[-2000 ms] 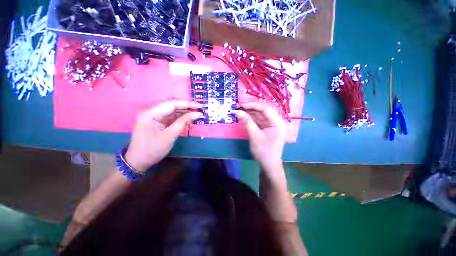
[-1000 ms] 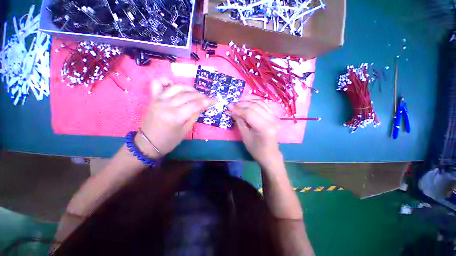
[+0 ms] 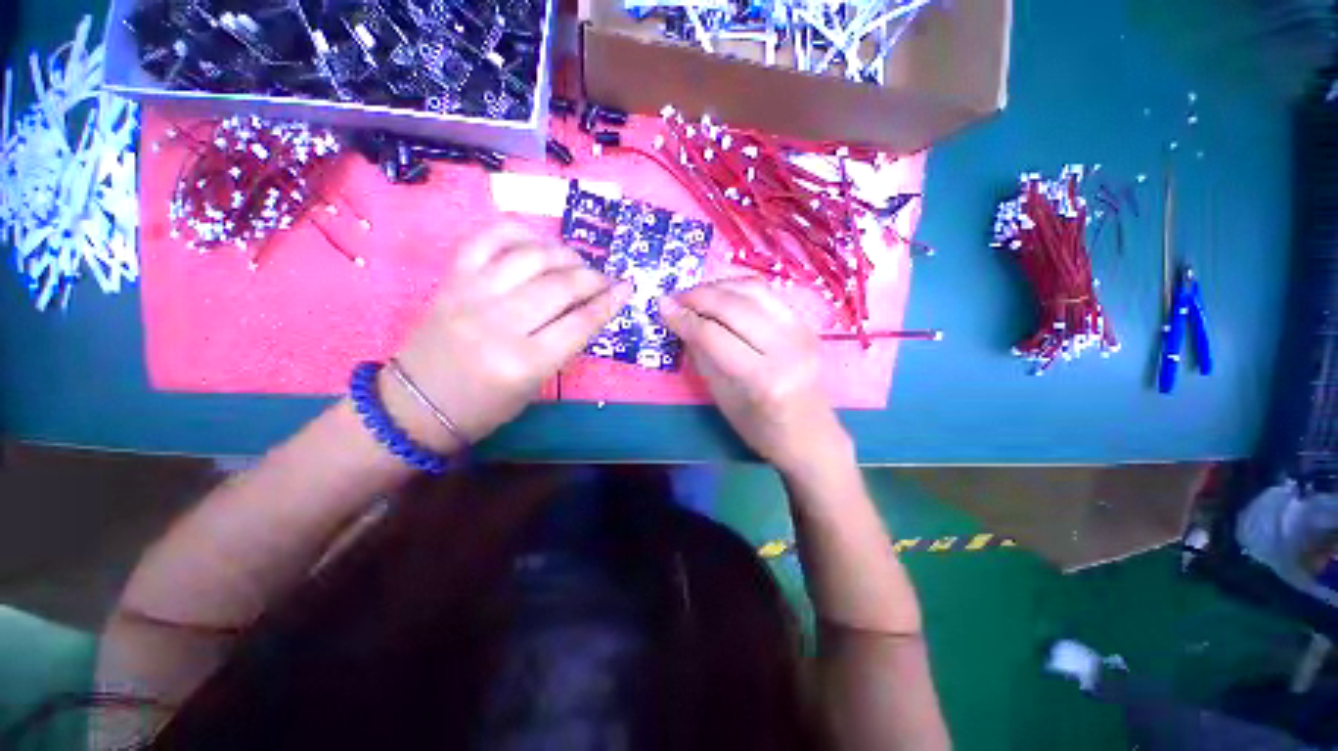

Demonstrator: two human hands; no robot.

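Observation:
A dark PCB panel with rows of white-marked units [image 3: 635,232] lies slightly turned on the red-pink mat [image 3: 294,330]. My left hand [image 3: 506,326] is over its left side, fingertips pinched together above the middle of the panel. My right hand [image 3: 751,349] is at its right side, thumb and fingertips close together at the panel's middle. The fingertips of both hands nearly meet. Glare and the fingers hide whatever may be between them, so I cannot tell if either hand holds a small part.
A white box of black parts [image 3: 546,88] and a brown box of white strips [image 3: 792,96] stand behind. Red wires [image 3: 257,184] lie left, more red wires [image 3: 778,206] right. A bundled wire bunch [image 3: 1057,272] and blue-handled tool [image 3: 1184,330] are further right. White strips [image 3: 66,176] lie far left.
The panel has turned from straight to slightly tilted. My hands have moved from its lower side edges to over its middle, and their fingertips have come close together.

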